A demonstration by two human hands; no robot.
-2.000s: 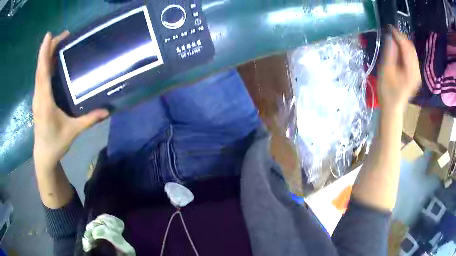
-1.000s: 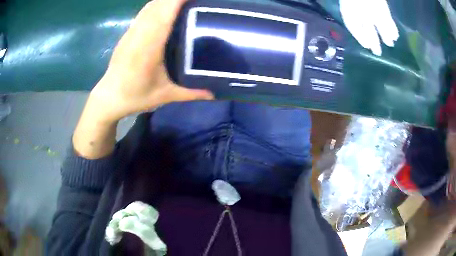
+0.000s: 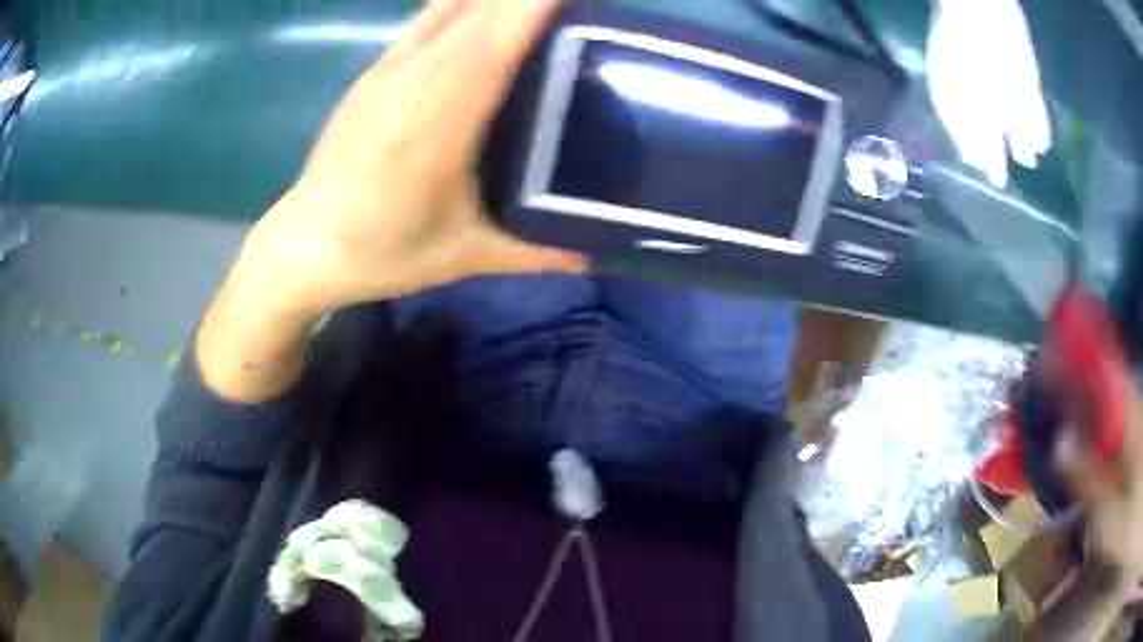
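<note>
A black handheld display unit (image 3: 708,157) is tilted up over the bench's near edge. Its silver-white screen border is visible, with a round dial at the right. My left hand (image 3: 389,176) grips the unit's left end, thumb along its lower edge. My right hand (image 3: 1103,502) is at the far right, blurred and partly cut off by the picture's edge. It holds a blurred red-handled tool (image 3: 1088,370) to the right of the unit, apart from it. The tool's tip is not clear.
A white glove (image 3: 988,82) lies on the green bench (image 3: 163,138), right of the unit. A black cord runs along the unit's top edge. Shiny clear packaging (image 3: 909,433) is below the bench edge, near another red item (image 3: 1003,458) and cardboard (image 3: 1015,546).
The unit has shifted right in view and now looks closer. My right hand has gone from the bench's right end to low right and now has the red tool, raised beside the bench edge.
</note>
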